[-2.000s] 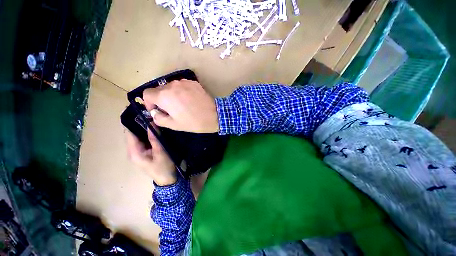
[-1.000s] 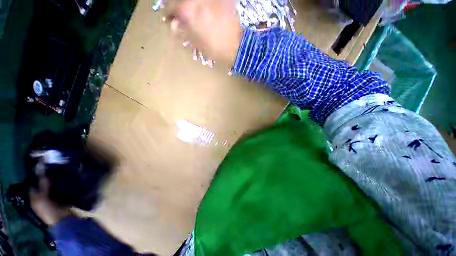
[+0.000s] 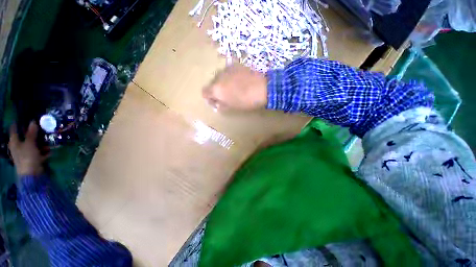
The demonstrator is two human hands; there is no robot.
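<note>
A black housing [image 3: 65,112] with a white disc [image 3: 48,123] and a red wire lies on the dark green belt at left. My left hand [image 3: 28,151] is at its near edge with fingers apart; whether it grips the edge is unclear in the dark. My right hand [image 3: 237,89] is blurred over the cardboard, just below the large pile of white leads [image 3: 266,34]. Its fingers are curled together, with a small pale spot at the fingertips that I cannot make out.
Another black housing [image 3: 122,18] is at the top left on the belt. Shiny light marks [image 3: 211,136] show on the brown cardboard [image 3: 141,172]. Grey translucent plastic [image 3: 383,6] and a black piece [image 3: 399,23] are at the top right, with a translucent green bin [image 3: 430,78] below them.
The black housing between my hands went left with my left hand, which is now over the belt. My right hand went up to the pile, then came back slightly down and right.
</note>
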